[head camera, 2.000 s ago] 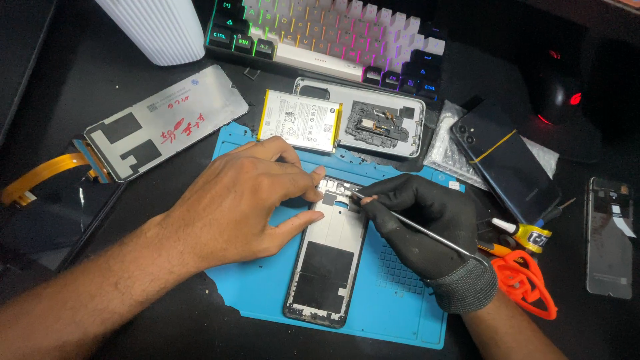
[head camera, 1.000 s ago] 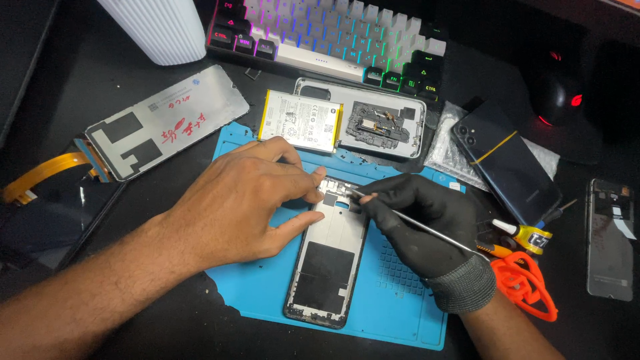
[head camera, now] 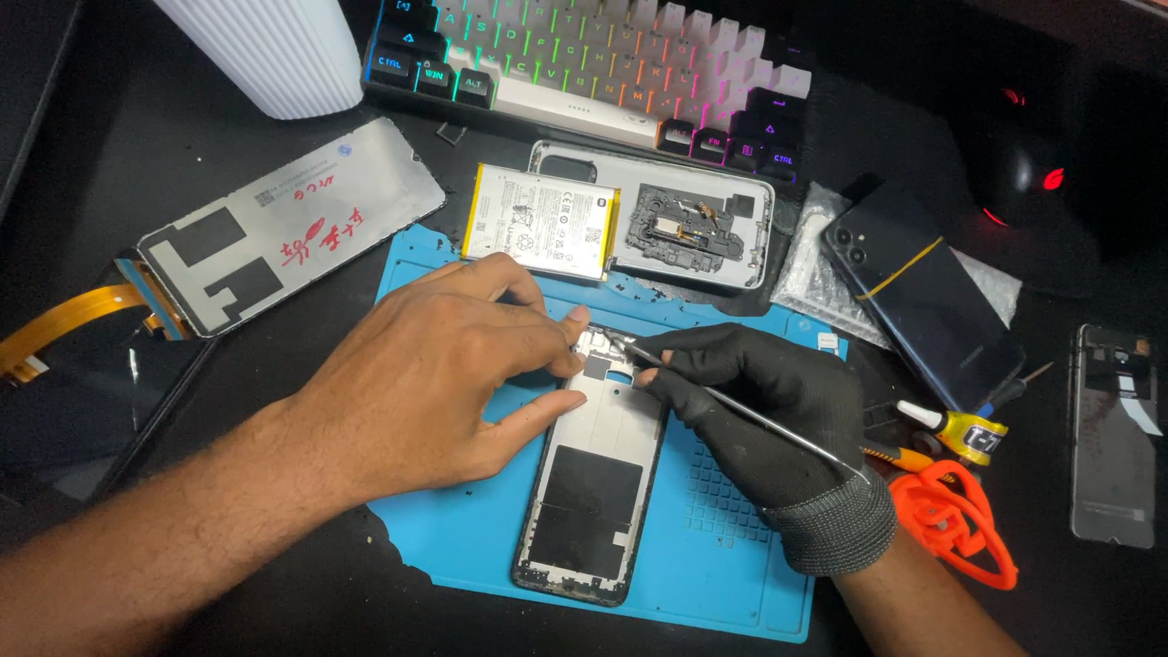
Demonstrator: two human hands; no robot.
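A phone's bare metal mid-frame point(head camera: 589, 415) lies on a blue silicone repair mat point(head camera: 730, 593). My bare left hand point(head camera: 456, 365) rests over its upper left edge, with fingertips and thumb touching the frame. My right hand point(head camera: 757, 401), in a black glove with exposed fingertips, grips a thin metal pick or spudger point(head camera: 776, 420). The tool's tip meets the frame's top end near the camera openings. Above the mat sit a phone battery point(head camera: 543, 219) with yellow edges and a phone back cover point(head camera: 703, 173) holding black inner parts.
A display assembly point(head camera: 301, 224) with an orange flex cable point(head camera: 68, 319) lies left. A lit keyboard point(head camera: 584, 73) and white ribbed object point(head camera: 283, 55) stand behind. On the right are a dark phone point(head camera: 922, 292) on bubble wrap, a glue tube point(head camera: 972, 436), an orange cord point(head camera: 958, 529) and another phone part point(head camera: 1113, 438).
The tool tip and my right fingers have shifted slightly at the frame's top end. My left hand stays on the frame. The keyboard lights have changed colour.
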